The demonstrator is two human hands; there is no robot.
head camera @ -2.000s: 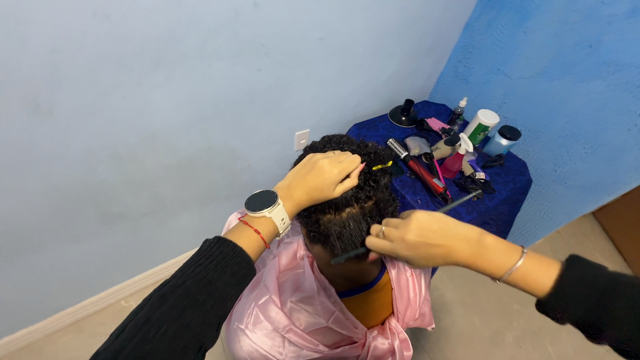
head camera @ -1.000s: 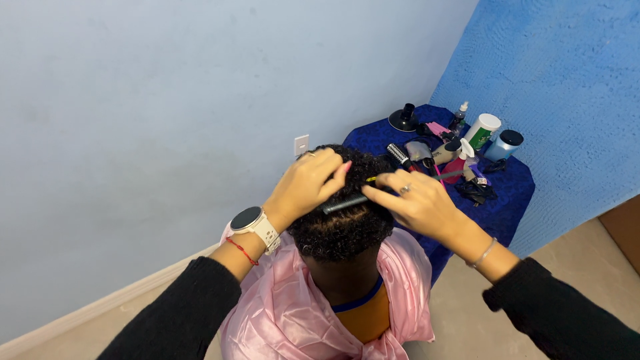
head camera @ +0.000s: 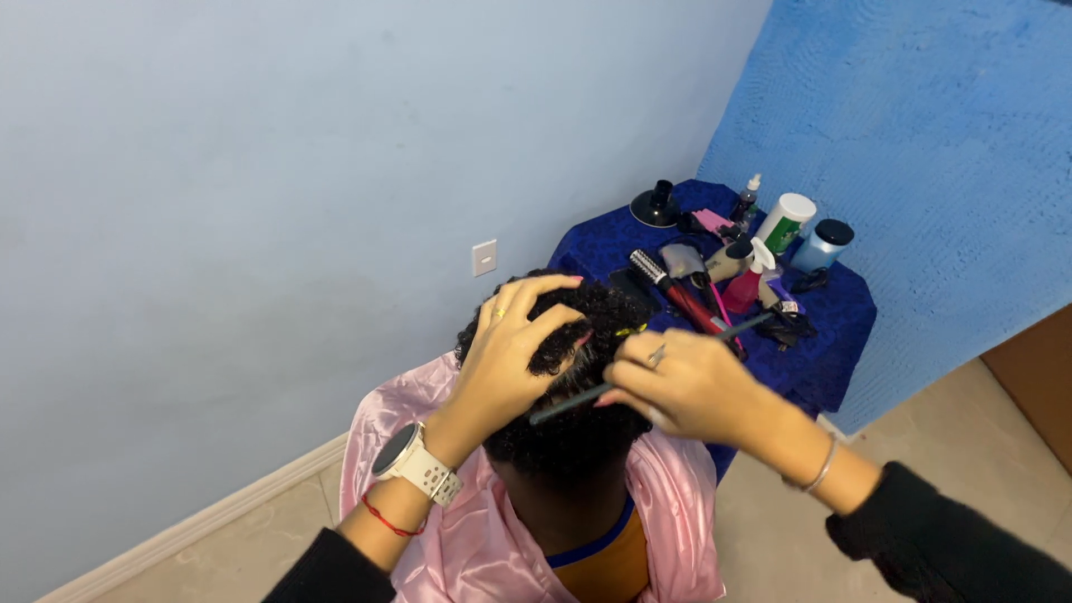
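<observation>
A person with dark curly hair [head camera: 553, 452] sits facing away, wrapped in a pink satin cape [head camera: 419, 536]. My left hand [head camera: 519, 343] lies on the crown with a lock of the curls held between thumb and fingers. In my right hand [head camera: 670, 381] is a dark tail comb [head camera: 569, 404], its toothed end against the hair at the back of the head and its thin tail pointing up and right. A yellow hair clip [head camera: 632, 330] sits in the hair just above my right fingers.
To the right stands a table with a dark blue cloth [head camera: 837, 335]. On it are a red-handled round brush [head camera: 691, 303], a pink spray bottle [head camera: 748, 280], a white tub [head camera: 787, 219], a blue jar [head camera: 823, 244] and a black diffuser [head camera: 657, 205]. A pale wall [head camera: 251, 209] is at left.
The comb has moved down from near the crown to the back of the head, with my right hand. My left hand's fingers have spread wider over the hair.
</observation>
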